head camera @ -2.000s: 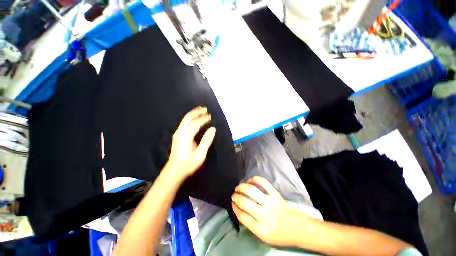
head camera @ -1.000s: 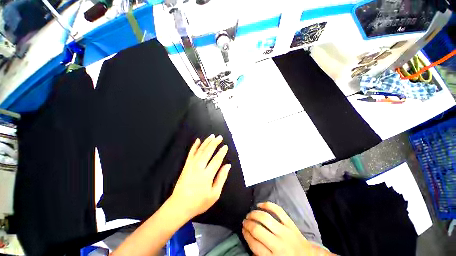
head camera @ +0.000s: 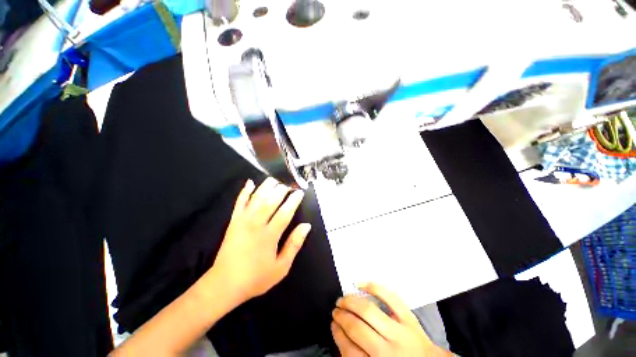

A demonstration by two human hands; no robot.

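Note:
A large black fabric panel (head camera: 160, 153) lies on the white table, its right edge running under the needle area (head camera: 324, 171) of the white and blue sewing machine (head camera: 418, 56). My left hand (head camera: 261, 237) lies flat on the panel, fingers slightly spread, fingertips just in front of the needle area. My right hand (head camera: 376, 324) is at the table's front edge with curled fingers at the panel's right edge. The fingers hide whether cloth is pinched there. The needle tip is too blurred to make out.
Another black panel (head camera: 42, 230) lies at the left. A black strip (head camera: 495, 195) lies right of the needle. Snips (head camera: 568, 176), a checked cloth (head camera: 621, 162) and yellow-green scissor handles (head camera: 614, 132) are at the right. Black pieces (head camera: 509, 317) and a blue basket (head camera: 617, 258) are lower right.
The view has moved closer to the machine head, which now looks larger. My left hand has moved forward to near the needle area. My right hand now shows at the table's front edge.

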